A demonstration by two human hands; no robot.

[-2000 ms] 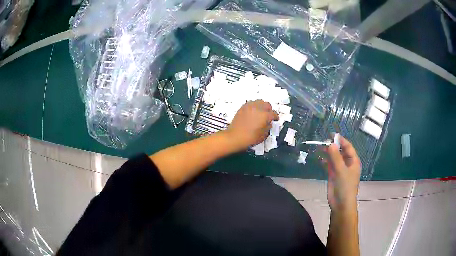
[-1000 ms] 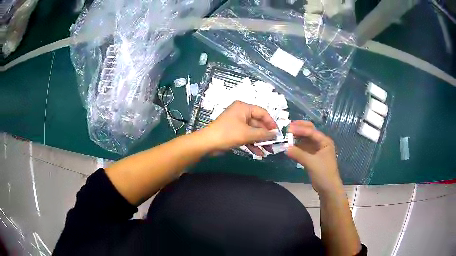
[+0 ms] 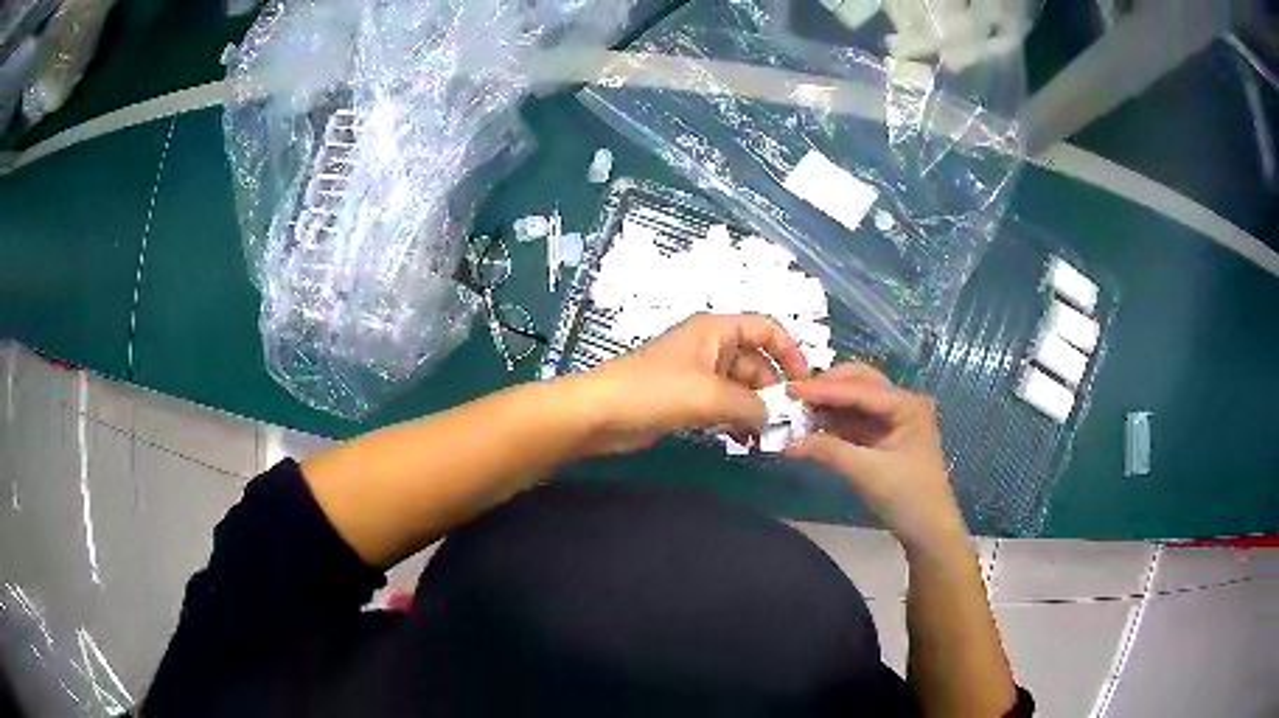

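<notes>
My left hand point(image 3: 697, 376) and my right hand point(image 3: 873, 428) meet in front of the heap. Both hold a small white plastic piece point(image 3: 780, 407) between their fingertips; the fingers partly hide it, and I cannot tell how many parts it has. The heap of small white parts point(image 3: 701, 274) lies on a ribbed clear tray point(image 3: 578, 326) just beyond my hands. A short column of white blocks point(image 3: 1059, 344) lies on a second ribbed clear tray point(image 3: 982, 421) at the right.
A large crumpled clear bag point(image 3: 379, 211) lies at left. Another clear bag with a white label point(image 3: 830, 190) is at the top. Glasses point(image 3: 502, 302), a thin white piece point(image 3: 554, 250) and small clear pieces lie between. One clear piece point(image 3: 1138, 443) is at far right.
My left hand has come off the heap and my right hand has moved left to meet it. The long thin white part seen earlier now shows only as a short piece between my fingers.
</notes>
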